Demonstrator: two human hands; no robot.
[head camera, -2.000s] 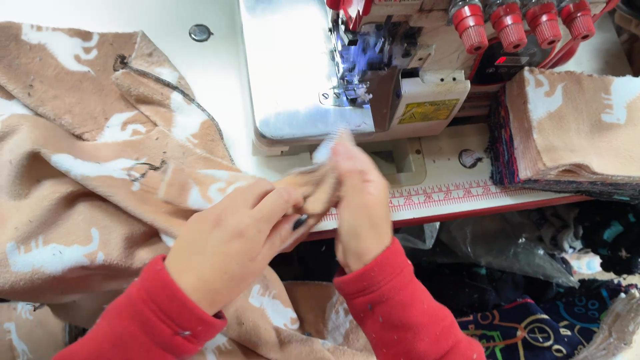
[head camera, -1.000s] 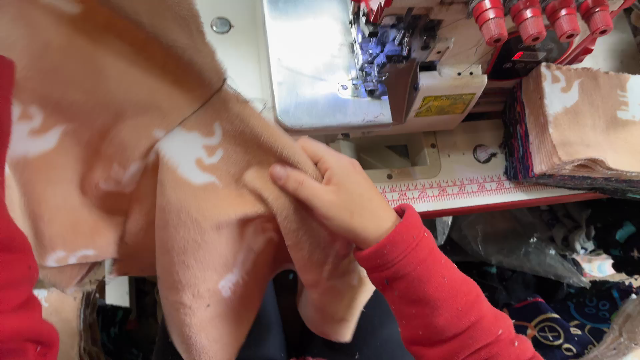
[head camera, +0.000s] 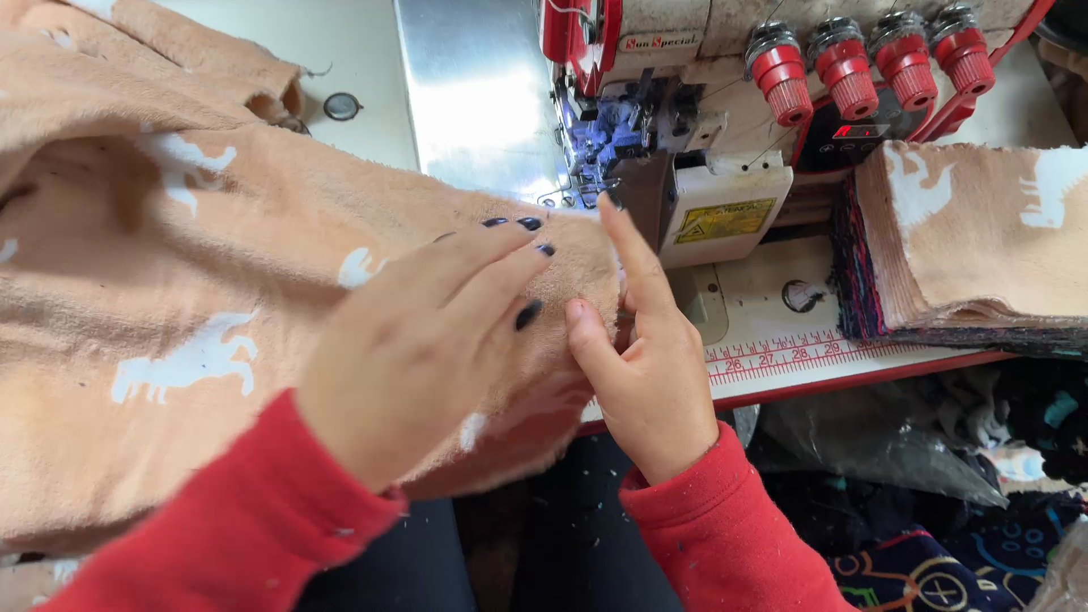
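Tan fleece fabric with white animal prints (head camera: 280, 280) spreads across the left side, and its right edge lies just below the presser foot area (head camera: 586, 187) of an overlock sewing machine (head camera: 722, 85). My left hand (head camera: 416, 340) rests flat on top of the fabric near that edge, fingers extended. My right hand (head camera: 654, 357) pinches the fabric's right edge between thumb and fingers, with the index finger pointing up beside the presser foot. Part of the fabric hangs over the table's front edge below my hands.
At right, a stack of cut fabric pieces (head camera: 986, 246) lies on the machine table. A red printed ruler strip (head camera: 790, 361) runs along the front edge. Red tension knobs (head camera: 850, 76) stand above. Below the table are a clear plastic bag (head camera: 875, 433) and dark patterned fabric (head camera: 943, 569).
The fabric, raised and bunched one second ago, now lies spread with its edge near the presser foot. My left hand has come back into view on top of it.
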